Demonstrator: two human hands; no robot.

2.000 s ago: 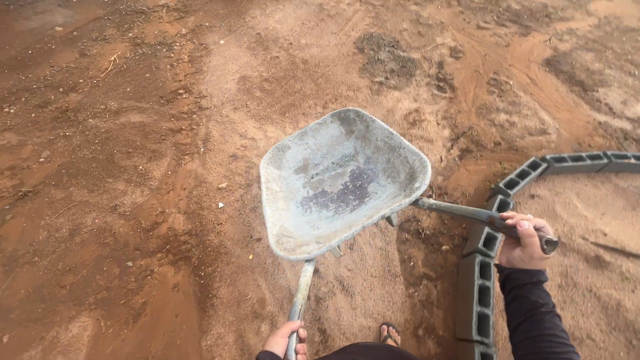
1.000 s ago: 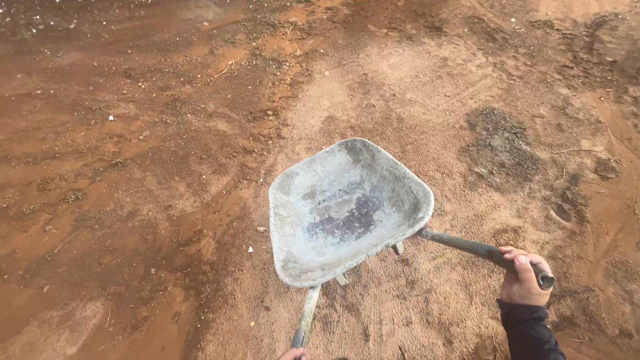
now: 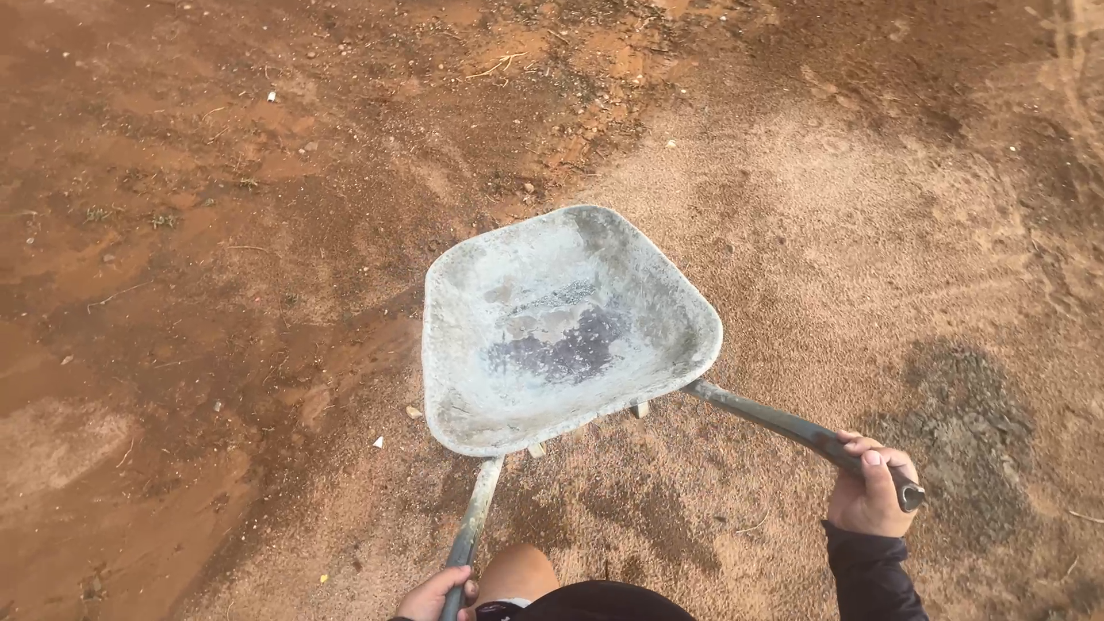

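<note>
A wheelbarrow with a pale, cement-stained tray (image 3: 561,332) stands in front of me, holding nothing but dried residue and a dark patch on its bottom. My left hand (image 3: 440,593) is closed around the left handle (image 3: 473,526) at the bottom edge of the view. At the lower right, my right hand (image 3: 875,487) grips the right handle (image 3: 776,420) near its open tube end, with the thumb on top. Two short metal supports show under the near rim. The wheel is hidden beneath the tray. Dark sleeves cover my wrists.
Reddish, damp soil (image 3: 216,259) with small stones and twigs spreads to the left. Sandy, gravelly ground (image 3: 819,259) lies ahead and to the right. A grey patch of rough, mortar-like material (image 3: 966,440) is beside my right hand. My bare knee (image 3: 519,573) shows at the bottom.
The wheelbarrow has moved over the ground, with both hands on its handles. The curved row of hollow concrete blocks, seen at the right two seconds ago, is out of view. The view has shifted.
</note>
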